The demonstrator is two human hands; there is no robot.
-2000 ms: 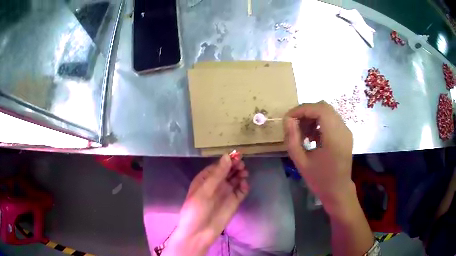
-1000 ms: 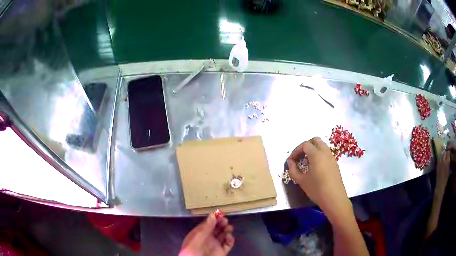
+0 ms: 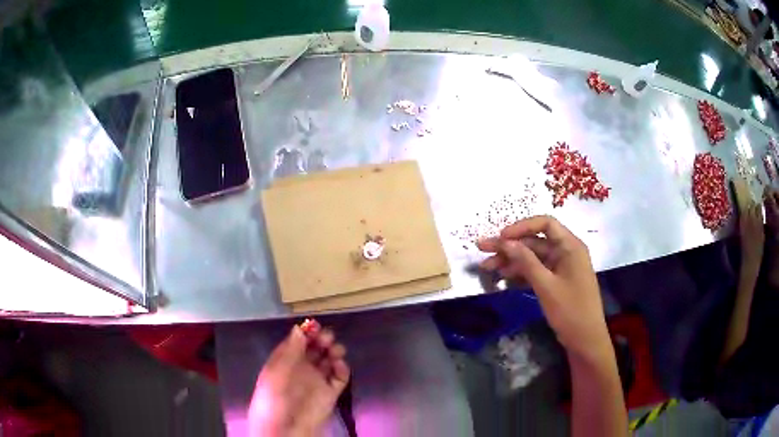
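My left hand (image 3: 301, 375) is below the near edge of the cardboard pad (image 3: 342, 205) and pinches a small red piece (image 3: 309, 326) between thumb and fingertip. My right hand (image 3: 547, 269) is at the near edge of the scatter of tiny pale parts (image 3: 504, 213), with thumb and index fingertips close together. Whether anything is held between them is too small to tell. A white glue dab (image 3: 372, 249) with brown specks around it lies on the cardboard. A heap of red pieces (image 3: 574, 175) lies behind my right hand.
A smartphone (image 3: 211, 135) lies at left beside a clear-sided box (image 3: 77, 162). A white bottle (image 3: 372, 27), thin stick (image 3: 345, 77) and dark curved tool (image 3: 521, 89) are at the back. More red heaps (image 3: 711, 189) and another person's hand (image 3: 752, 224) are at far right.
My view has shifted, so the bench sits higher and further left in it. My right hand has left the glue dab for the pale parts. My left hand still holds the red piece.
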